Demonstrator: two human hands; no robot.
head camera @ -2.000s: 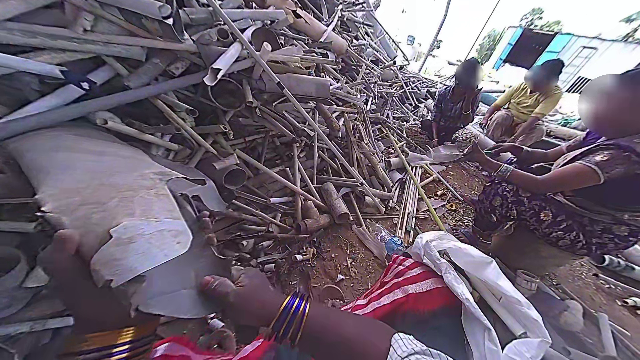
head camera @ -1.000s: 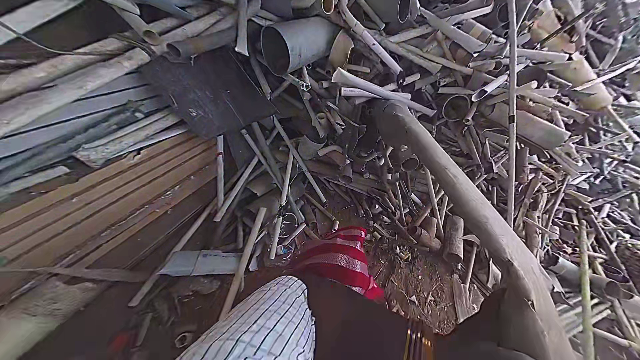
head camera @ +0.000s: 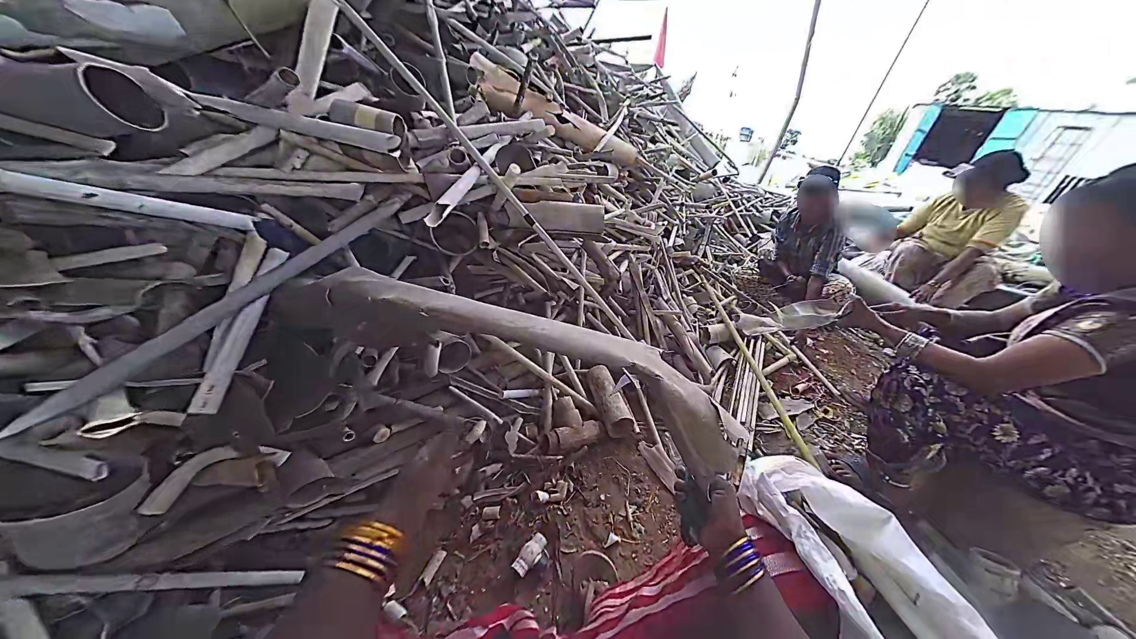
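A long, bent grey plastic pipe piece [head camera: 532, 324] slants across the middle, its wide end at the upper left and its narrower end low at the right. My right hand [head camera: 706, 506] is closed around that lower end, above gold and blue bangles. My left hand [head camera: 435, 461] is blurred, below the pipe and over the scrap; whether it touches anything I cannot tell, and its fingers are unclear. Below both hands lies red and white striped cloth [head camera: 657, 590] over my lap.
A high heap of scrap pipes [head camera: 568, 217] rises ahead and to the left. A white sack [head camera: 852, 532] lies beside my right arm. One person [head camera: 1003, 355] sits close at the right, hands on a flat piece; two more people sit farther back. Small pipe bits [head camera: 531, 552] lie on the soil.
The torn sheet-like piece held two seconds ago is no longer in my hands. The long bent pipe, seen one second ago at the right, now lies across the middle. The view has swung strongly.
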